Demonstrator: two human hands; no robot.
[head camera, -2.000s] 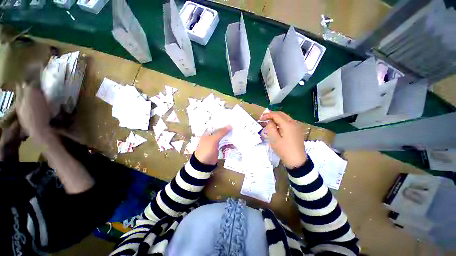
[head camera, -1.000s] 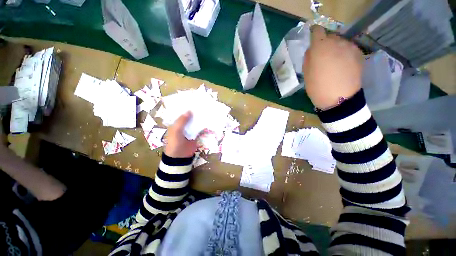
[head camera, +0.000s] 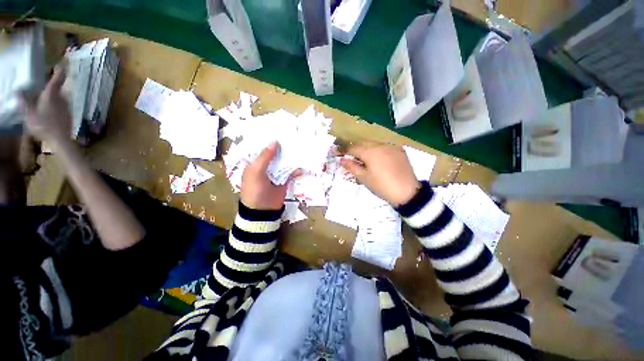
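My left hand holds a fan of white leaflets above the loose central heap, thumb on top. My right hand is at the right edge of the heap, with thumb and forefinger pinched at a small white card with red print. Small white cards with red print lie under and beside the left hand. More leaflets lie below the right hand, and a fanned pile of leaflets lies to its right, partly behind the striped sleeve.
Open retail boxes stand on the green belt beyond the cardboard sheet. A grey metal rail is at right, with more boxes below it. A person in black at left handles a white bundle beside stacked leaflets.
My right hand has come back from the boxes at upper right to the heap. My left hand still holds the leaflets. The neighbouring person's hand and a white bundle have come into view at left.
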